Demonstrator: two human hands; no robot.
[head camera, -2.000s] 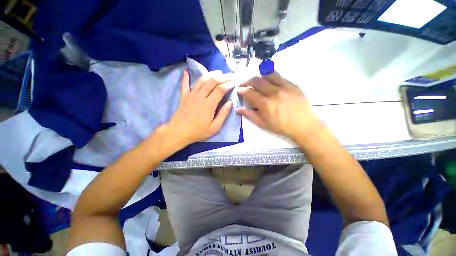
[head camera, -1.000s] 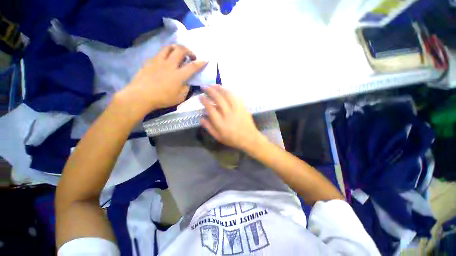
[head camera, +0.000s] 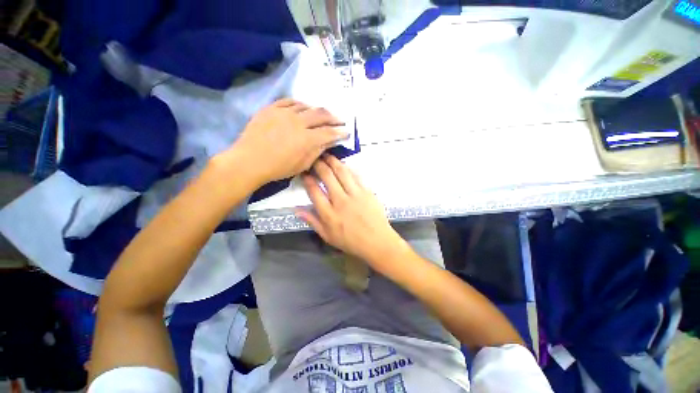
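The pale panel (head camera: 201, 115) lies on the table left of the needle, with navy cloth around it. My left hand (head camera: 290, 140) lies flat over its right part, fingers pointing right. My right hand (head camera: 345, 201) is just below, over the table's front edge, its fingertips touching the cloth border beside my left hand. A narrow navy edge (head camera: 349, 148) shows at the panel's lower right corner. The presser foot and needle (head camera: 343, 65) are above my hands, apart from them. Whether my fingers pinch the cloth is hard to tell.
The blue knob (head camera: 374, 68) is right of the needle. A phone (head camera: 638, 132) lies at the right of the table. The ruler-marked front edge (head camera: 476, 206) runs across. Navy and pale cloth (head camera: 606, 284) hangs lower right; a bulky navy bundle (head camera: 115, 138) is at left.
Since the first frame, my right hand has moved down and left from beside the needle to the front edge. Since the second, my left hand has flattened over the cloth. The view has shifted.
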